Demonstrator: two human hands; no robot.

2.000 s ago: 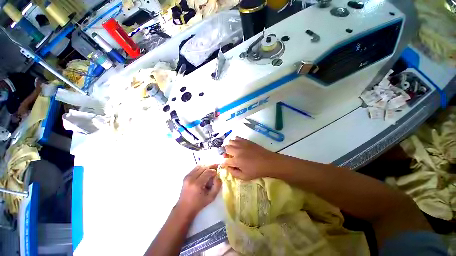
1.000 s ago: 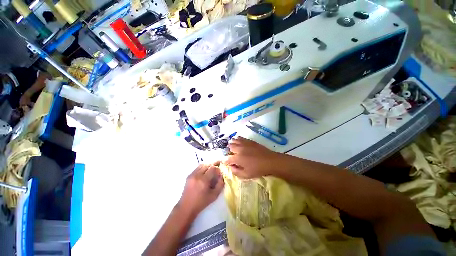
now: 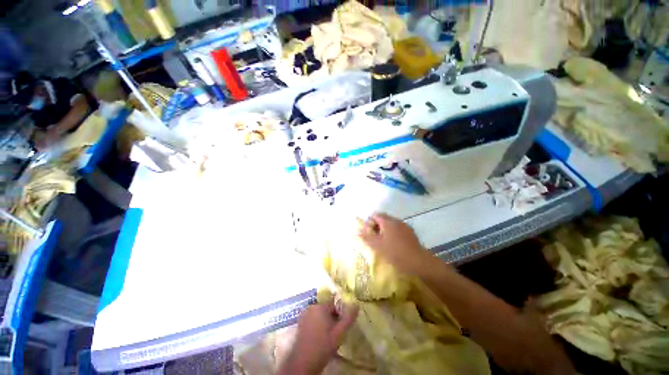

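A pale yellow garment piece hangs over the table's front edge towards the lap, its upper part on the white table. My left hand grips the cloth at the front edge. My right hand pinches it higher up, right of the bright work area. Both hands are in front of the needle area of the white sewing machine, apart from it. The cloth under my fingers is partly hidden, and glare washes out the table around it.
Blue snips and other thin tools lie on the machine bed. White labels and small parts fill the right tray. More yellow cloth is heaped at lower right. A black thread cone stands behind the head. A person sits at far left.
Both hands have moved away from the needle towards the front edge, drawing the cloth along, and are farther apart. The head view has shifted, showing more of the room behind.
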